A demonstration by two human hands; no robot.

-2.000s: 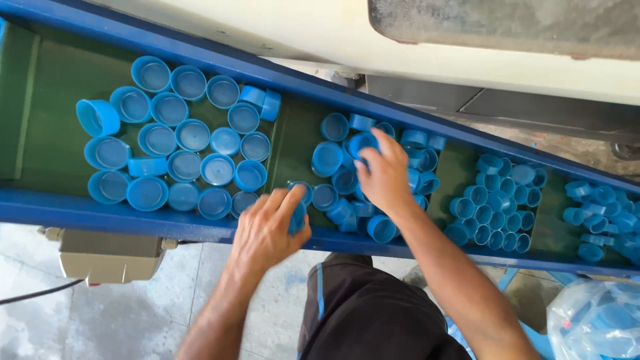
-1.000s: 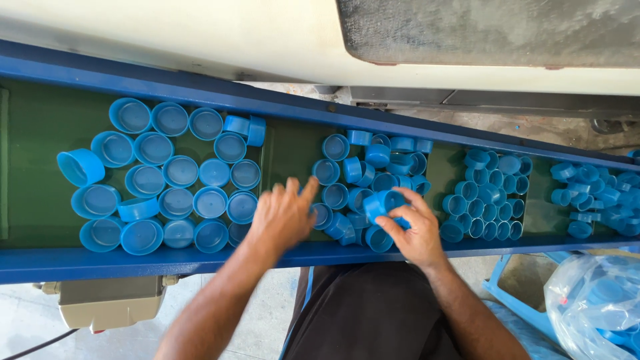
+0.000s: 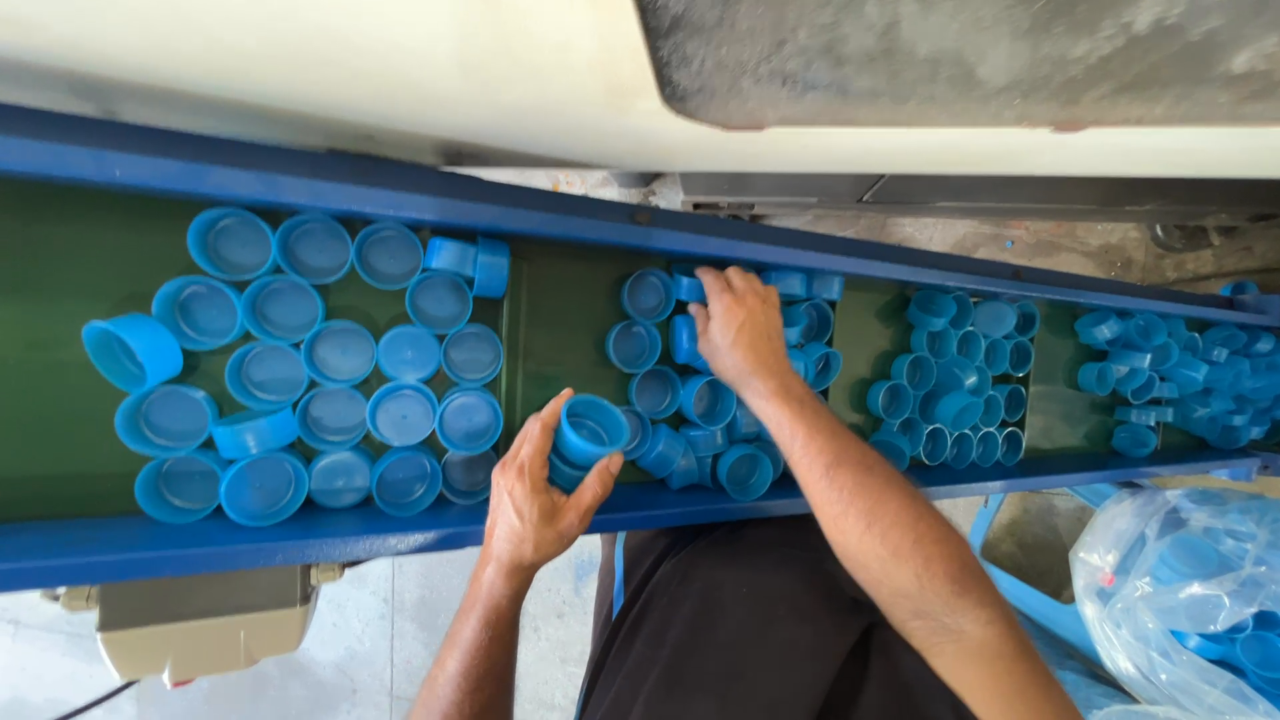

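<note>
My left hand (image 3: 540, 490) holds a round blue plastic cap (image 3: 592, 428) between fingers and thumb, open side up, with another blue cap beneath it. It is over the near part of the green conveyor belt (image 3: 560, 310). My right hand (image 3: 742, 330) reaches down into the middle group of caps, its fingertips at caps near the far side; whether it grips one is hidden. A blue cap on its side (image 3: 685, 340) lies beside those fingers. On the left section several caps stand mostly open side up, and one tilted cap (image 3: 132, 352) lies at their left edge.
Blue side rails (image 3: 300, 180) border the belt. More caps (image 3: 950, 380) lie in groups to the right. A clear plastic bag of blue caps (image 3: 1180, 590) is at the lower right, by a light blue stool frame (image 3: 1030, 600). A beige housing (image 3: 205, 620) sits below the near rail; a machine's cream panel (image 3: 400, 70) is beyond.
My left hand now holds caps; one second ago its fingers were extended without a visible cap. My right hand, which held a cap then, has moved to the far side of the middle group.
</note>
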